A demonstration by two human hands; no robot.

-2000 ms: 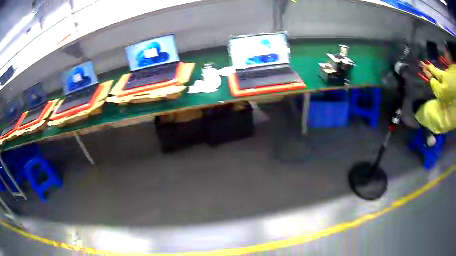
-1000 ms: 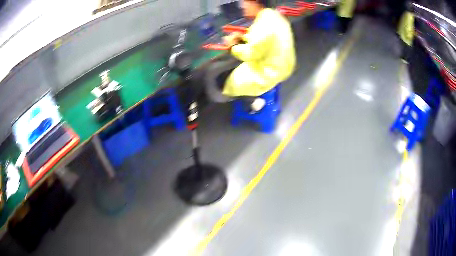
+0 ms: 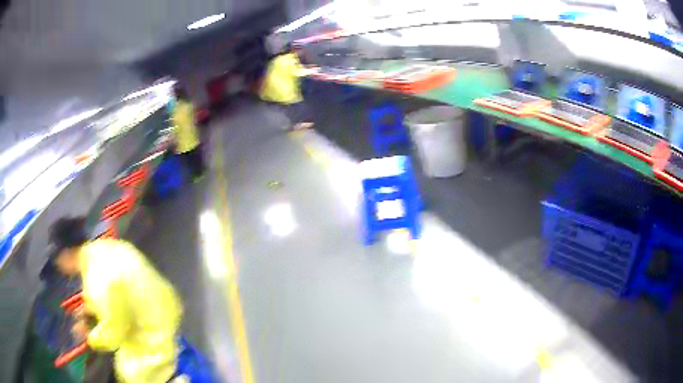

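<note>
Neither of my hands is in the picture. Nearest in front of me, a blue plastic stool (image 3: pixel 390 198) with a whitish top stands on the grey floor near the aisle line. On the right, open laptops (image 3: pixel 642 109) with blue swirl screens stand in a row on red-orange trays (image 3: pixel 573 117) on a green-topped bench (image 3: pixel 479 88). The view is blurred.
A whitish bin (image 3: pixel 438 142) and another blue stool (image 3: pixel 387 127) stand beyond the near stool. A blue slatted crate (image 3: pixel 590 243) is under the right bench. A seated person in yellow (image 3: pixel 135 307) is at lower left. Two more people (image 3: pixel 284 78) stand farther off.
My view has swung right, from the left bench across the aisle to the opposite bench. The pedestal fan has left the picture, and the seated person now shows at lower left.
</note>
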